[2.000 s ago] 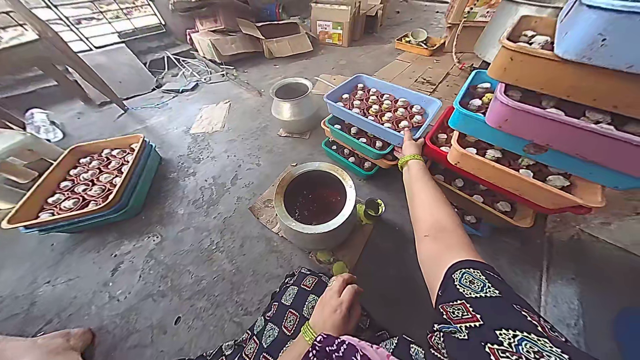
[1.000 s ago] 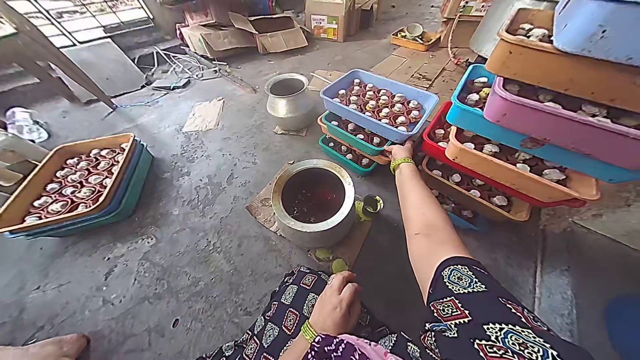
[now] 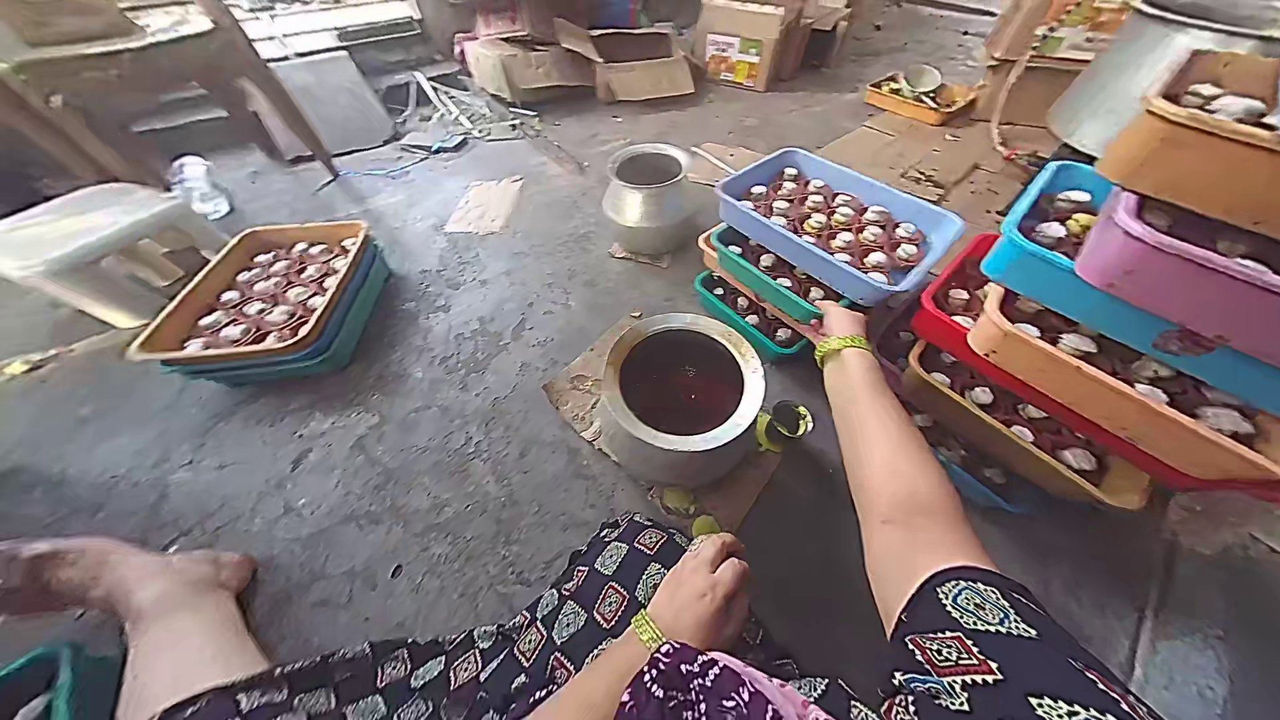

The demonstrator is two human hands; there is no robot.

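Note:
My right hand (image 3: 838, 322) touches the near end of a stack of plastic trays, at a green tray (image 3: 765, 275) below the top one; its fingers are partly hidden. The blue tray (image 3: 740, 215) on top sits askew and holds rows of small white-topped items in reddish cups. My left hand (image 3: 712, 580) rests on my lap, curled, with a small yellow-green thing (image 3: 706, 525) at its fingers; whether it grips this is unclear. In front stands a metal pot (image 3: 680, 455) of dark red liquid. A small dark cup with a yellow-green rim (image 3: 785, 424) is beside it.
Tall stacks of filled trays, one a pink tray (image 3: 1180, 260), stand close on the right. An orange tray (image 3: 345, 235) tops a stack at left, near a white stool (image 3: 90, 230). A second metal pot (image 3: 645, 215) stands farther back. Cardboard boxes (image 3: 640, 80) lie behind.
My right hand has moved from the blue tray's near end down to the trays under it. The blue tray has shifted askew on the stack. My left hand stays on my lap.

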